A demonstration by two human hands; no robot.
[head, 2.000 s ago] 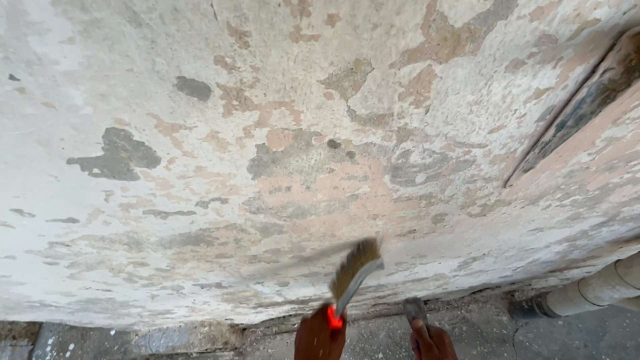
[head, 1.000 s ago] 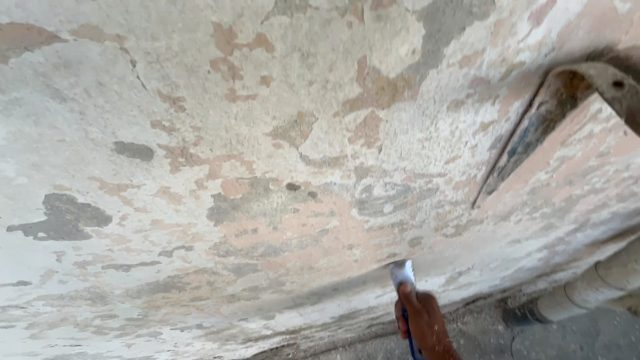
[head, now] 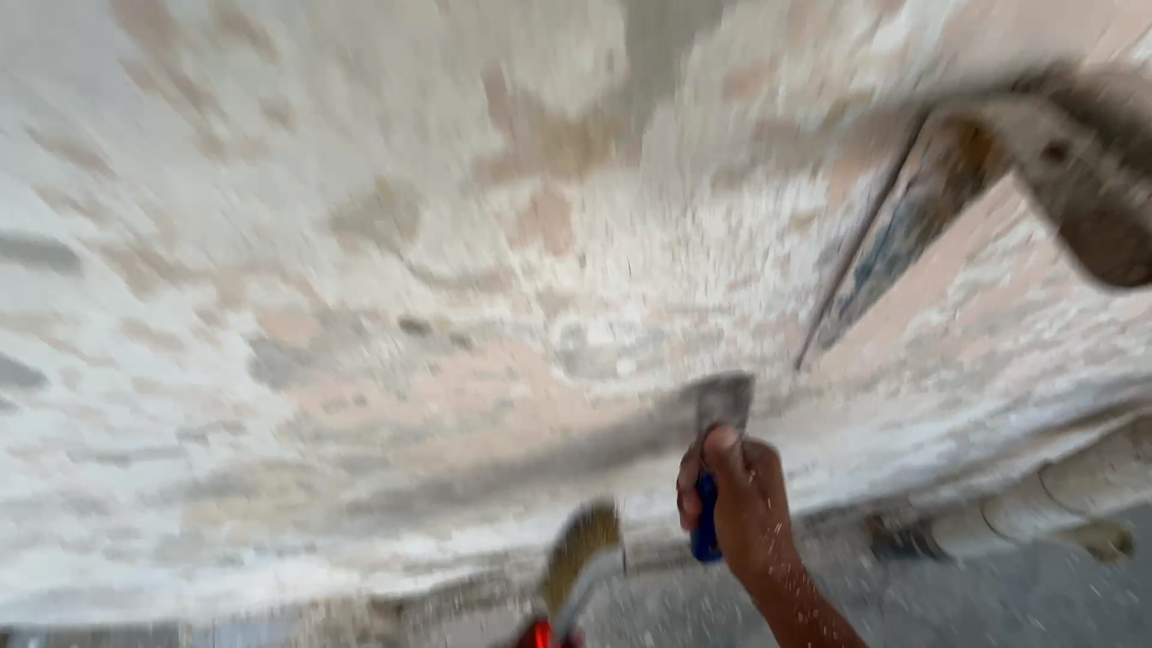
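Note:
My right hand (head: 742, 504) is closed around the blue handle of a putty knife (head: 725, 401), whose metal blade points up at the patchy, peeling wall (head: 432, 396). Whether the blade touches the wall is unclear. Low in the view, my left hand (head: 540, 637), mostly cut off by the bottom edge, grips a brush (head: 583, 549) with tan bristles and a red part near the hand. The brush lies left of and below the putty knife, its bristles towards the wall. Fine flecks show around my right forearm.
At the upper right a rough, bent bracket-like piece (head: 1071, 180) juts from the wall beside a dark slanting recess (head: 900, 243). A pale pipe (head: 1026, 504) runs along the wall's foot at the lower right, above the grey ground (head: 981, 603).
The left hand and brush, out of view one second ago, show again at the bottom edge. Two seconds ago the putty knife was low by the wall's foot; it is now raised higher against the wall.

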